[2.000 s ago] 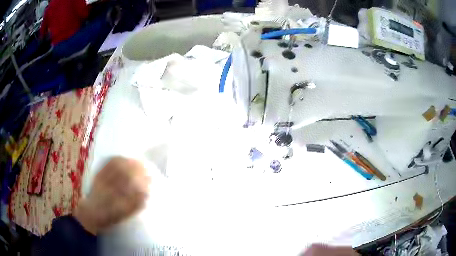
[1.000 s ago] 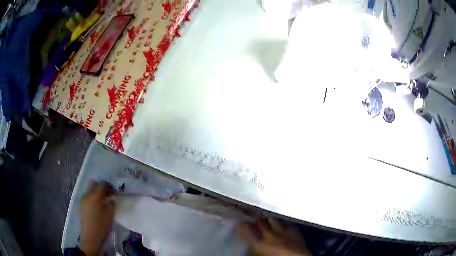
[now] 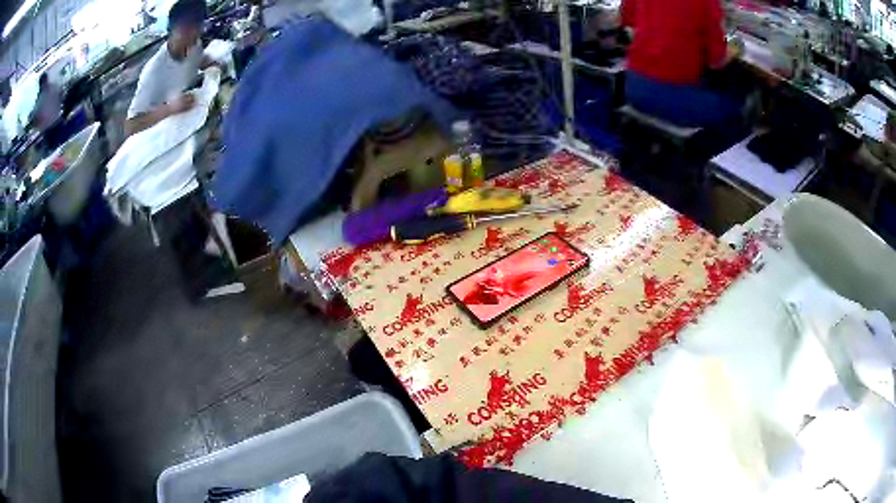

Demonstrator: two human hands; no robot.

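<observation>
Neither of my hands is in the picture. A dark sleeve [image 3: 422,479] crosses the bottom edge, with no hand showing. A smartphone [image 3: 518,278] with a black edge and a lit red screen lies on the brown board [image 3: 442,339] printed in red. White fabric pieces [image 3: 732,422] lie on the white table [image 3: 599,447] at the right, partly washed out by light. A white plastic tub [image 3: 305,437] stands below the table edge at the lower left, with something white and dark inside.
A screwdriver [image 3: 432,228], a yellow-handled tool [image 3: 481,201], a purple item [image 3: 393,218] and small bottles [image 3: 464,169] are at the board's far edge. Blue cloth [image 3: 314,118] covers something behind. A person in white [image 3: 167,83] and a person in red [image 3: 673,44] sit farther back.
The view has swung left and up, away from the sewing machine. My hands, which held a white piece over the tub, have left the picture. The phone screen now shows clearly.
</observation>
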